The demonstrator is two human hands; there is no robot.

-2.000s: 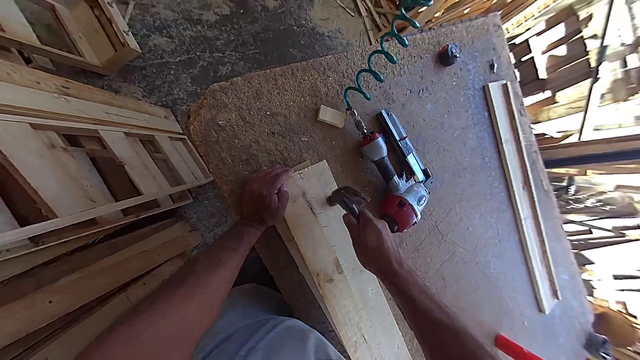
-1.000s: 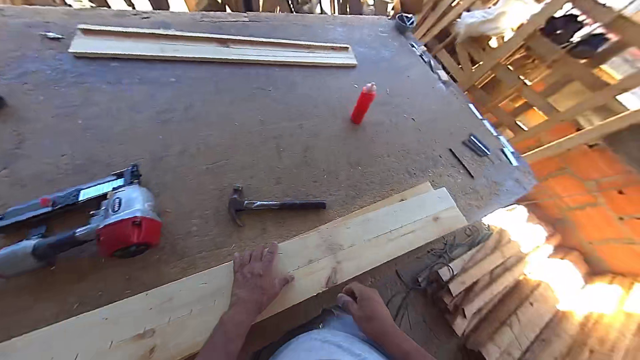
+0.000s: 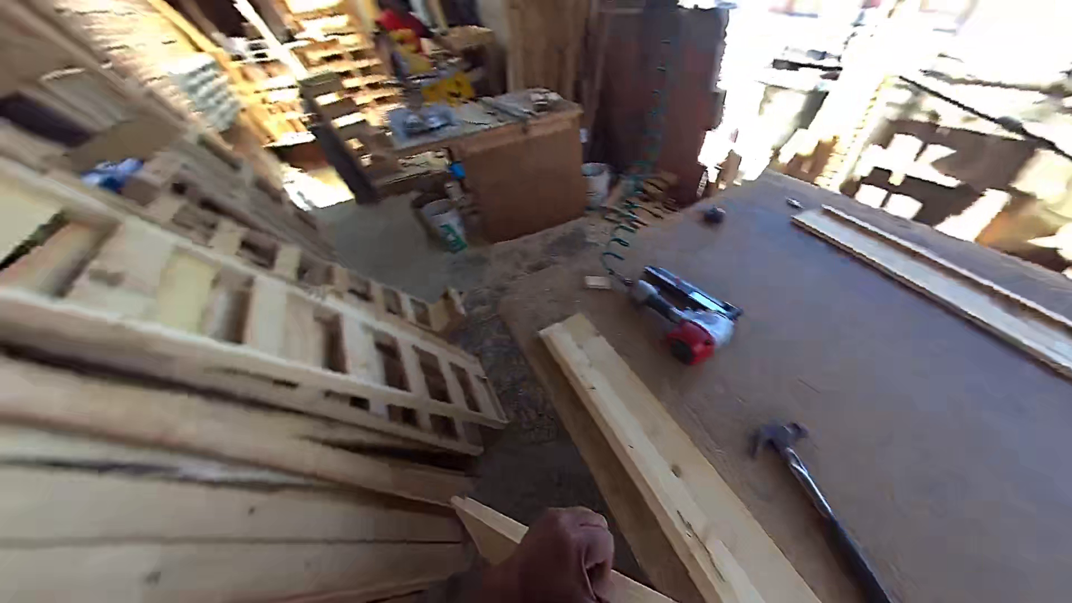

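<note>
My left hand, at the bottom middle, is closed around a narrow wooden board beside the worktable. Just right of it, a long assembly of pale wooden boards lies along the table's near edge. A claw hammer with a dark handle rests on the tabletop further right. Beyond the far end of the boards sits a red and silver pneumatic nailer, joined to a green coiled air hose. A small wood block lies near it. My right hand is out of view.
Slatted wooden frames and stacked boards fill the left side, close to my left hand. Another long wooden piece lies on the worktable at the right. A bench and a bucket stand behind.
The hammer, in my right hand two seconds ago, now lies on the table. My left hand has left the long boards and grips another board. The view has swung to the left.
</note>
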